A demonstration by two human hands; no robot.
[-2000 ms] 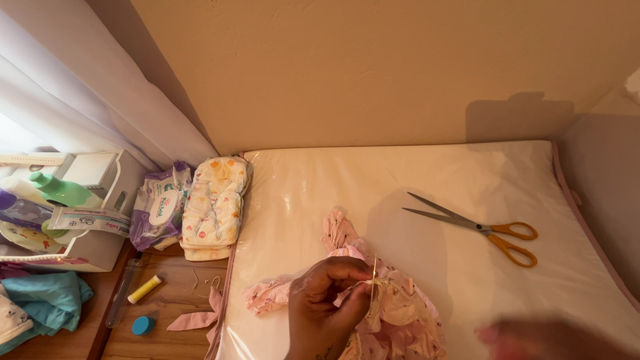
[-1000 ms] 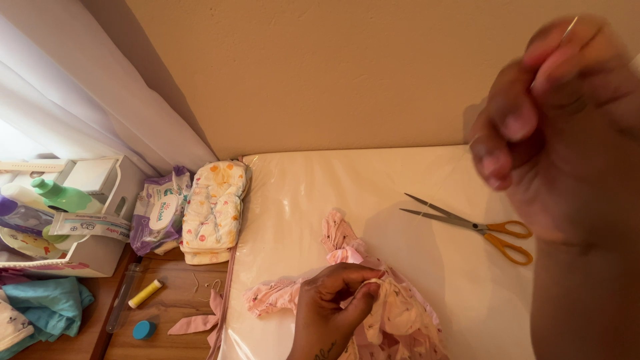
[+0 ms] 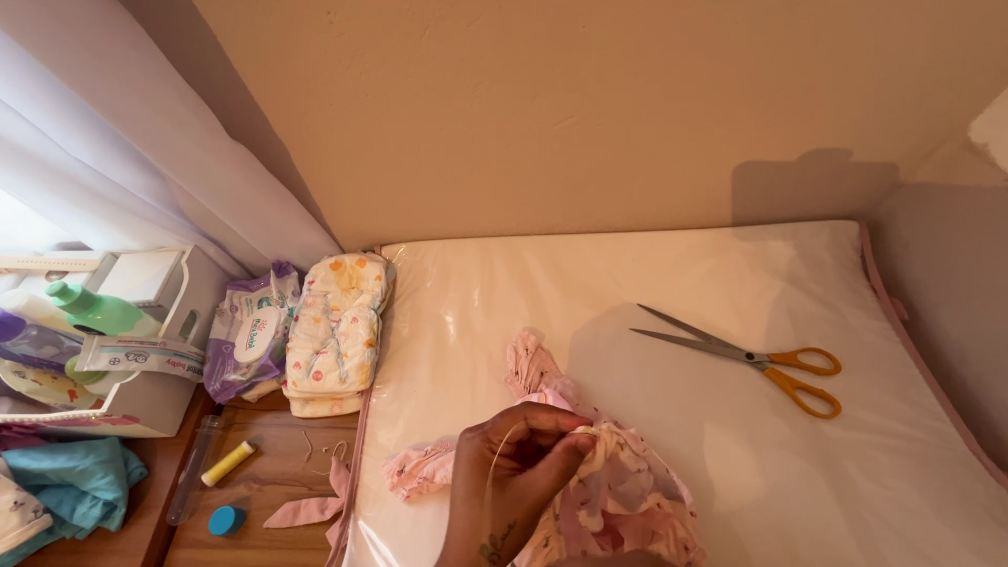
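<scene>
My left hand (image 3: 520, 465) pinches an edge of the pink printed garment (image 3: 630, 504) between thumb and forefinger. A light thread curves down across the back of that hand. The garment lies bunched on the padded, plastic-covered mat (image 3: 488, 291), one gathered sleeve pointing up and another out to the left. Of my right hand only a dark, blurred bit seems to show at the bottom edge, so its grip and any needle are hidden. Scissors with orange handles (image 3: 756, 358) lie on the mat to the right, blades parted.
Left of the mat, a wooden surface (image 3: 268, 472) holds a spool of yellow thread (image 3: 228, 463), a blue cap (image 3: 226, 520), a clear tube (image 3: 194, 471) and a pink fabric bow (image 3: 311, 508). Folded diapers (image 3: 335, 331), a wipes pack (image 3: 252, 335) and a white organizer (image 3: 157, 402) stand behind.
My right hand, raised at the upper right with a needle-like glint one second ago, has dropped to the bottom edge. My left hand stays on the garment; a thread now lies across it.
</scene>
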